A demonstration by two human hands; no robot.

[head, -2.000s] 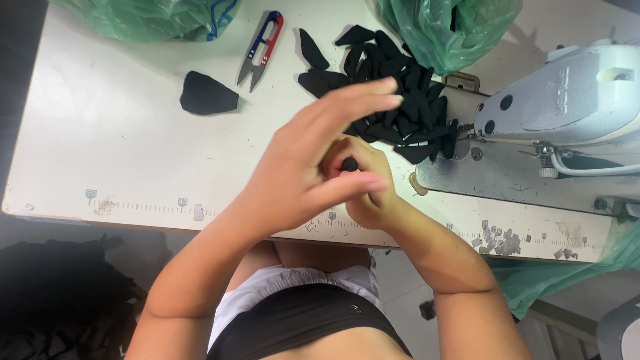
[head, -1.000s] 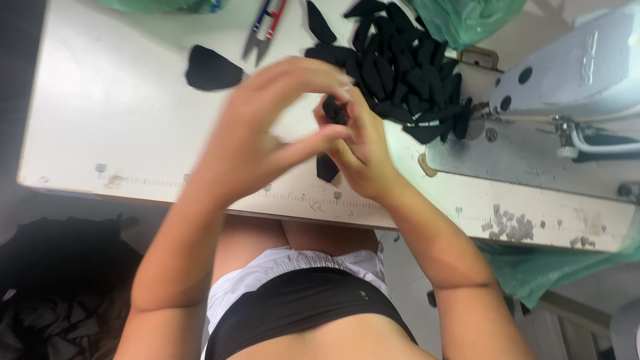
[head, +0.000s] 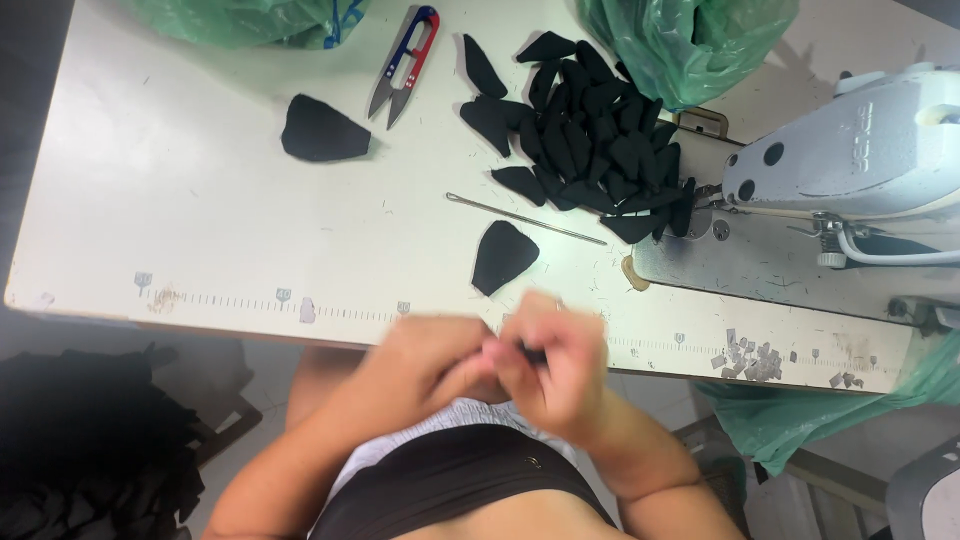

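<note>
My left hand [head: 442, 364] and my right hand [head: 555, 360] meet above the table's front edge, both blurred. A bit of black fabric [head: 534, 352] shows inside my curled right hand. The fingertips of my left hand touch that hand; whether they pinch the fabric is hidden. Just beyond them lies a black fabric piece [head: 504, 257], with a thin metal rod [head: 525, 217] behind it. Another black fabric piece [head: 325, 129] rests at the left, beside red and blue thread snips [head: 405, 67]. A heap of small black fabric pieces [head: 585, 142] lies by the sewing machine [head: 847, 150].
Green plastic bags stand at the back left [head: 247, 22] and back centre [head: 690, 45]. A printed ruler scale [head: 352, 311] runs along the table's front edge. Dark fabric [head: 90, 442] is piled at the lower left, and a green plastic sheet [head: 780, 420] hangs at the right.
Both hands have moved toward my body, down past the table's front edge. The metal rod and the nearer fabric piece now lie uncovered on the table. My left hand's raised fingers have curled in.
</note>
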